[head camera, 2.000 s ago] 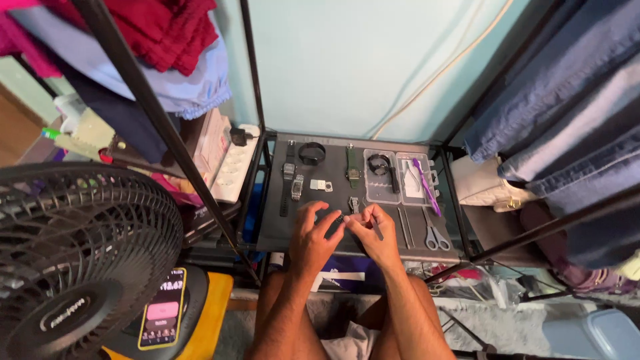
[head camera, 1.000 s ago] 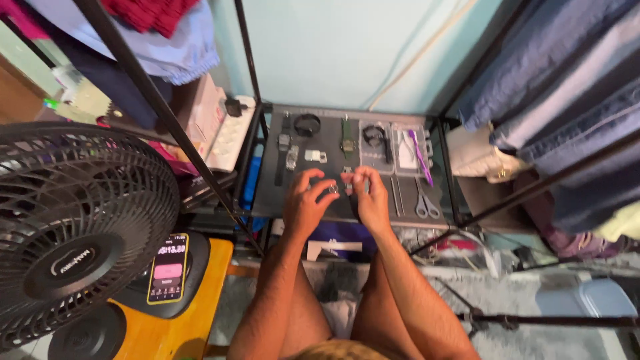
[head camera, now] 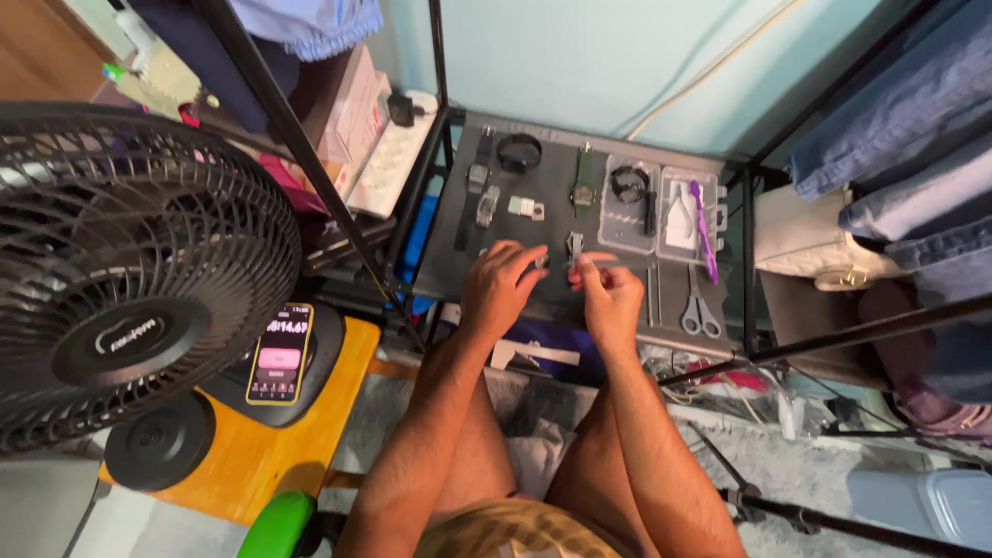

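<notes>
Between the thumb and fingers of my left hand is a small metallic and dark piece, apparently a watch part. My right hand has its fingertips at the lower end of a metal watch piece; whether it grips this is unclear. Beyond my hands lie a black-strapped digital watch, a metal watch, a coiled black watch, a green-strapped watch and a small white and silver item. A clear plastic case holds another black watch.
Scissors and thin metal tools lie right of my hands, below a purple tool. A black fan and a phone stand left. Black rack poles flank the dark shelf; jeans hang right.
My hands have moved apart from their close position two seconds ago. The small piece in my left hand is now away from the metal watch piece by my right hand.
</notes>
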